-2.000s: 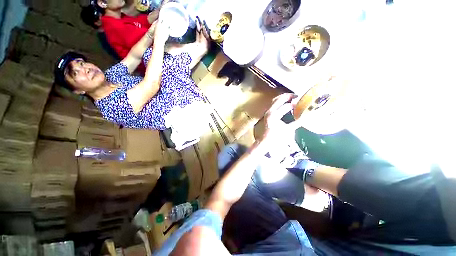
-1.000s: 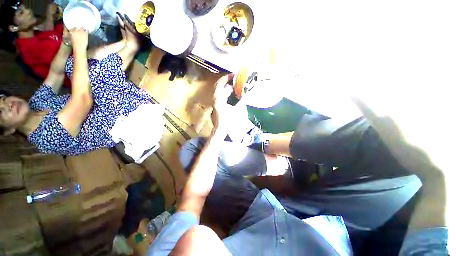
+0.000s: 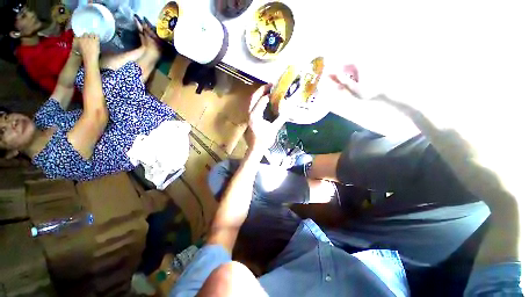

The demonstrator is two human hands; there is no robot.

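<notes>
My left hand (image 3: 261, 111) grips the left rim of a tan housing (image 3: 282, 87) held tilted at the table's near edge. A black insert (image 3: 294, 89) shows inside it. A white bowl (image 3: 310, 113) is against its lower side, partly washed out by glare. My right hand (image 3: 352, 82) is just right of the housing, apart from it, with fingers towards it. Glare blurs this hand, and I cannot tell whether it holds a small part.
Another tan housing (image 3: 270, 32), a white bowl (image 3: 200, 37) and a dark brown housing (image 3: 232, 4) are on the overexposed white table. A person in a patterned dress (image 3: 122, 104) holds a white bowl (image 3: 93, 23) at left. A black item (image 3: 199, 76) lies on cardboard (image 3: 217, 116).
Over the last second, more of the tan housing's inside has come into view. My right hand now shows beside it, where glare hid it before. Earlier, the whole view shifted as the camera turned.
</notes>
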